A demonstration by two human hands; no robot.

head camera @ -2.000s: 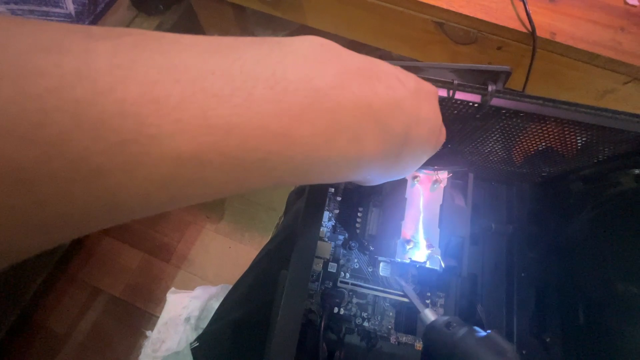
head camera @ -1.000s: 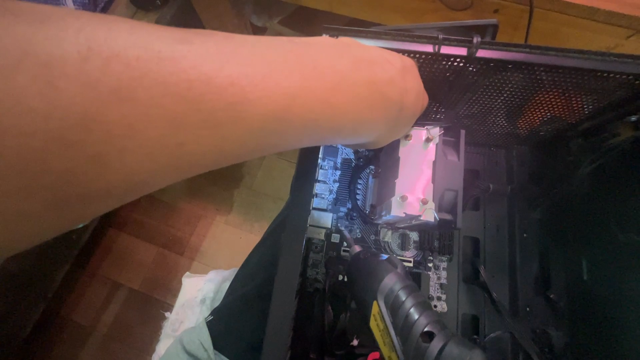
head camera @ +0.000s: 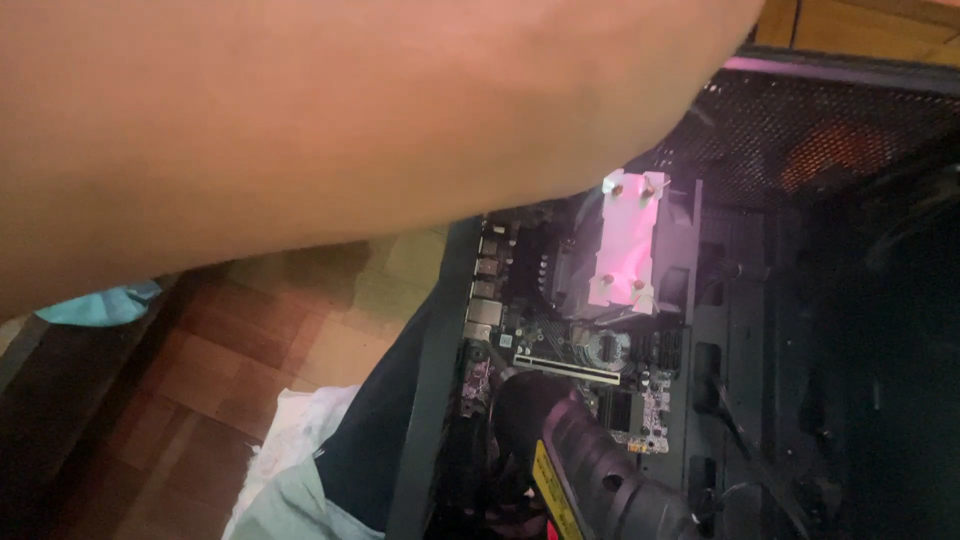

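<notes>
My left forearm crosses the upper left and centre, very near the camera; my left hand (head camera: 667,82) is at its upper right end, its fingers hidden or cut off by the top edge. Below it, a CPU cooler (head camera: 626,244) with a pink-lit top plate stands on a motherboard (head camera: 555,341) in a black computer case. A black power driver (head camera: 592,450) with a yellow label slants in from the bottom, its thin bit by the board's rear port area. What holds the driver is outside the frame, and my right hand does not show.
The case's perforated panel (head camera: 817,142) spans the upper right. The case's left rail (head camera: 435,375) runs beside dark fabric and a pale crumpled cloth (head camera: 289,450). A tiled floor (head camera: 247,360) lies left, wooden furniture (head camera: 877,26) at the top right. A cable lies inside the case.
The driver's bit has moved from below the cooler to the board's rear port side. The bright white glare on the cooler is gone. My left arm now covers more of the view.
</notes>
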